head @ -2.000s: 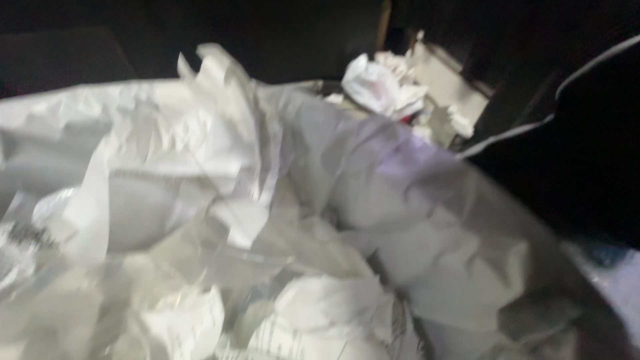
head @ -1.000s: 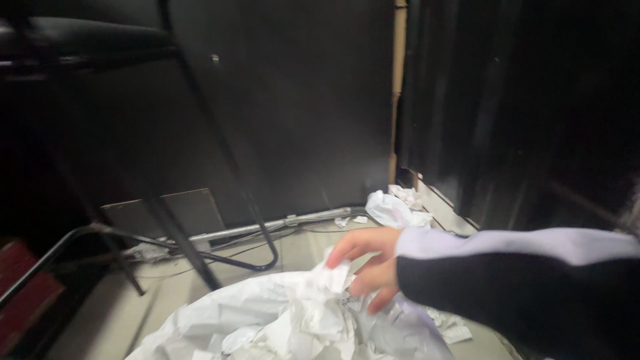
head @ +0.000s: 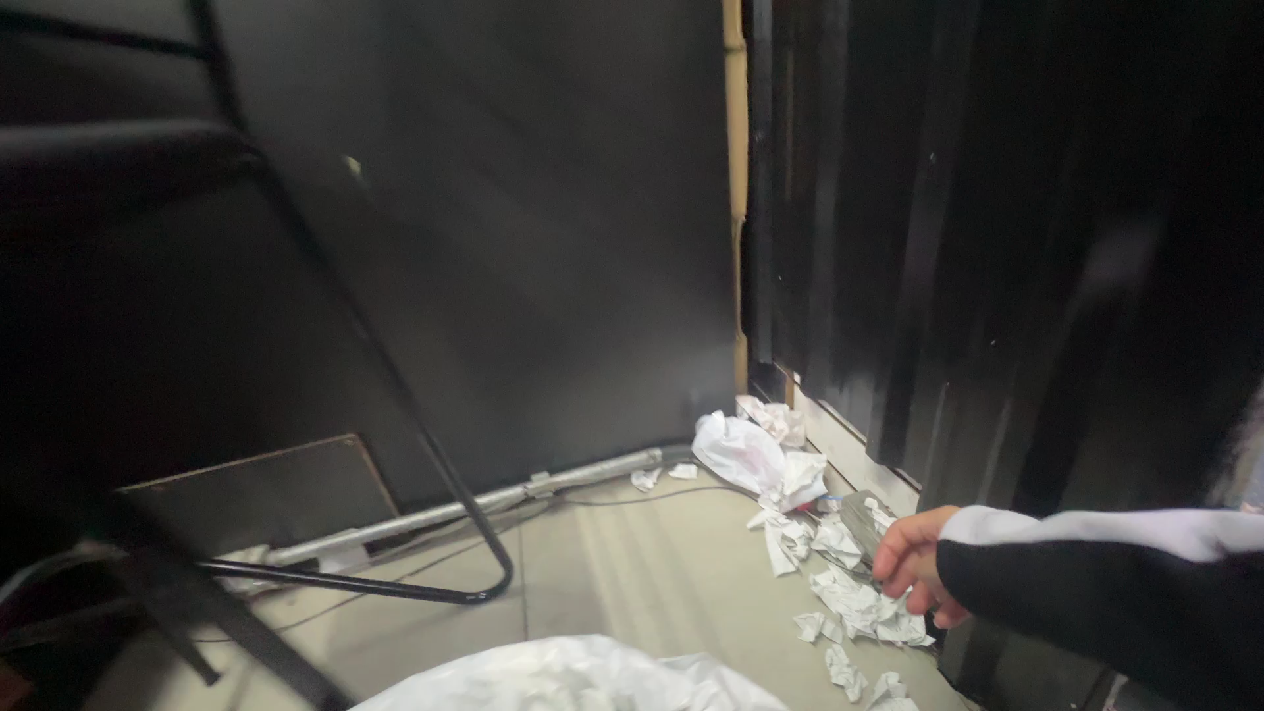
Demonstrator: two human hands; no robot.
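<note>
My right hand (head: pixel 920 568), in a black sleeve with a white stripe, is at the right, over crumpled white papers (head: pixel 857 604) on the tiled floor. Its fingers are curled and apart, with nothing seen between them; whether they touch the paper I cannot tell. Farther back in the corner, more crumpled paper (head: pixel 773 420) lies around a white plastic bag (head: pixel 736 449). At the bottom edge shows the top of a white bin liner (head: pixel 583 671) with pale contents. My left hand is out of view.
A black metal chair frame (head: pixel 395 380) stands on the left. Along the foot of the black wall (head: pixel 553 247) run a metal conduit (head: pixel 444 509) and a thin cable (head: pixel 652 496). Dark ribbed panelling (head: pixel 987 296) rises close on the right, beside my hand.
My right hand was over the bin liner holding white paper a second ago; it has moved right, to the floor papers, and that paper is out of it. The view has shifted greatly.
</note>
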